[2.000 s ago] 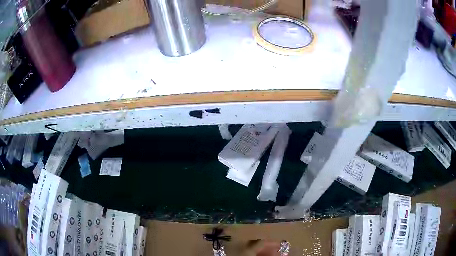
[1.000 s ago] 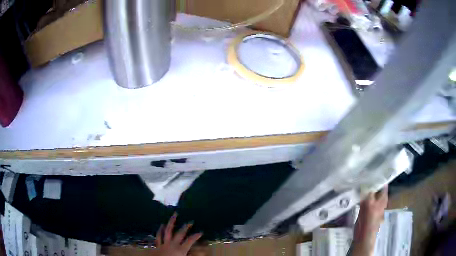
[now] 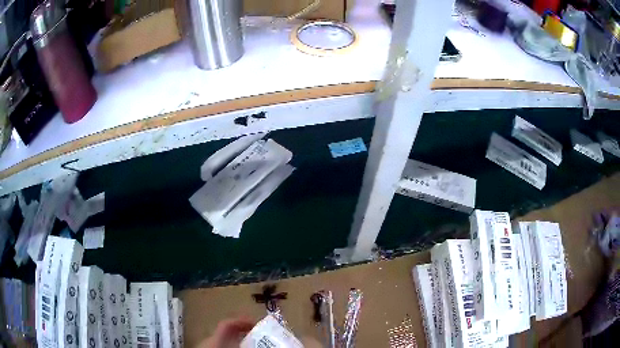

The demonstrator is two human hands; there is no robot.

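Note:
My left hand point(image 3: 230, 332) is blurred and cut off by the bottom edge. Its fingers are at the left side of a small white printed piece point(image 3: 272, 334), which they appear to hold. A faint skin-toned patch right of this piece may be my right hand; its state cannot be told. A black coiled cable point(image 3: 270, 296) lies on the brown cardboard point(image 3: 381, 292) just above the white piece. Another dark coil point(image 3: 317, 304) lies beside shiny narrow strips point(image 3: 351, 318), whose lower ends are cut off.
White boxes stand in rows at left point(image 3: 95, 306) and right point(image 3: 476, 285). More boxes and papers point(image 3: 245, 180) and a blue card point(image 3: 347, 147) lie on the green belt point(image 3: 156, 238). A white post point(image 3: 391, 149) rises before the shelf point(image 3: 306, 99). A patterned sleeve point(image 3: 605, 306) shows at right.
The box gripped by my right hand a second ago is out of that hand's former place; more boxes stand in the right row. My left hand is lower, at the white piece. The view has shifted.

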